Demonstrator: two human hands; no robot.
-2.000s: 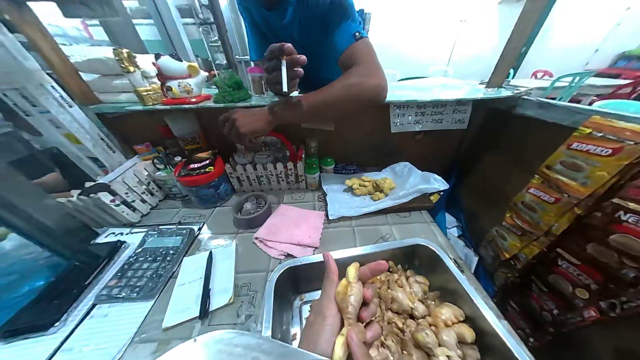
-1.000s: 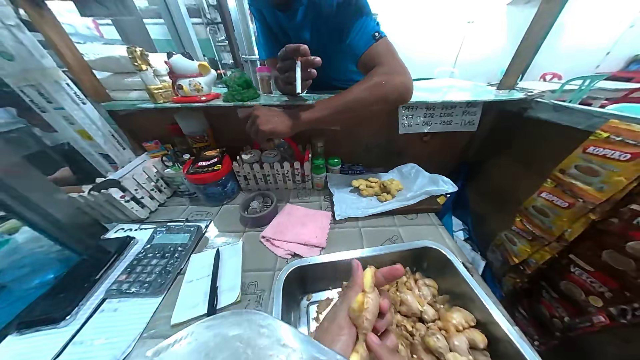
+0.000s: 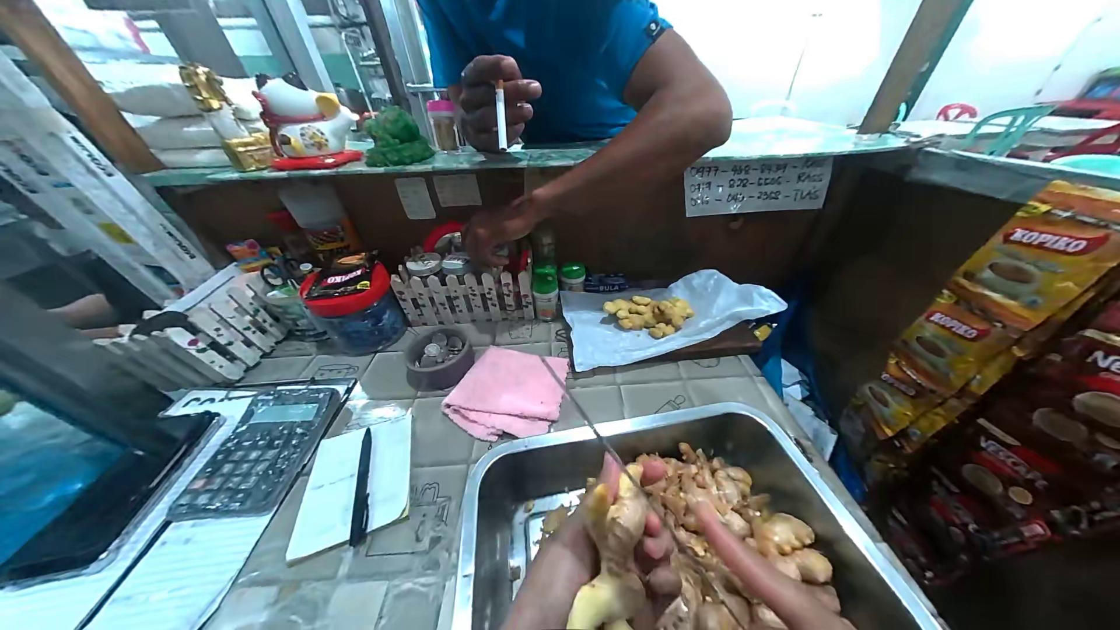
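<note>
My left hand (image 3: 564, 560) holds a partly peeled piece of ginger root (image 3: 617, 525) upright over a steel tray (image 3: 477, 490). From the right my right hand (image 3: 752, 560) reaches in, its index finger stretched along a thin knife blade (image 3: 582, 411) that crosses the top of the ginger. The knife's handle is hidden. Unpeeled ginger (image 3: 783, 534) is heaped in the tray, under and beside my hands. Behind the tray, pale peeled ginger pieces (image 3: 647, 315) lie on a white plastic bag (image 3: 726, 306) on a board.
A folded pink cloth (image 3: 507, 394), a round bowl of coins (image 3: 437, 354), a notepad (image 3: 385, 481) with a pen (image 3: 360, 486) and a calculator (image 3: 254, 451) are left of the tray. A person in a blue shirt (image 3: 560, 79) leans over the ledge, holding a cigarette (image 3: 501, 114). Coffee sachets (image 3: 1006, 271) hang at right.
A knife blade now lies across the ginger, and my right hand's index finger is stretched along it. In the earlier frames no blade shows there. The ginger stays in my left hand.
</note>
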